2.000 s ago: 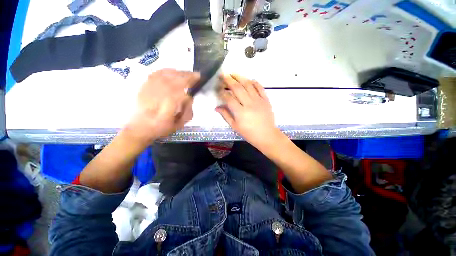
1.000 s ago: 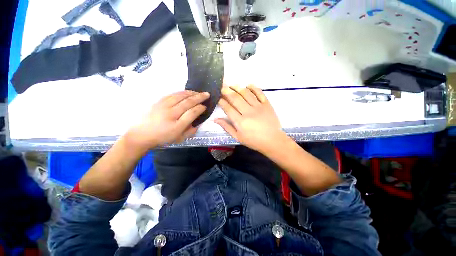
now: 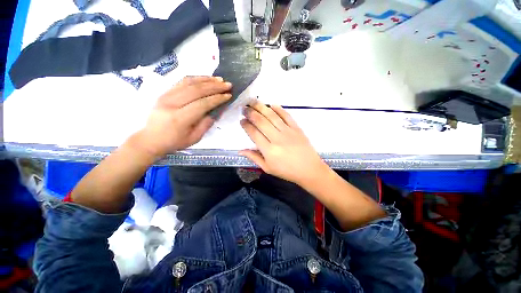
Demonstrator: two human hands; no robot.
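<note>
A dark curved band (image 3: 235, 60) runs down past the left side of the presser foot and needle (image 3: 259, 50). My left hand (image 3: 185, 111) lies on the band's lower left part, fingers nearly flat and pointing right. A pale layer (image 3: 231, 117) shows at the band's lower end, between my hands. My right hand (image 3: 274, 137) rests palm down with its fingertips at the right edge of that pale layer. Whether its fingers grip the layer is not clear. The band's lower end is partly hidden by my left hand.
A second dark band (image 3: 85, 56) lies at the left, with denim scraps (image 3: 167, 64) beside it. Round dark knobs (image 3: 298, 41) stand right of the needle. A black box (image 3: 464, 106) and small silver snips (image 3: 425, 123) lie at the right. White pieces (image 3: 145, 237) are below the table.
Since a second ago, my left hand has moved up and slightly left on the band. The band's lower end has narrowed from view and pale material shows there. My right hand has shifted slightly.
</note>
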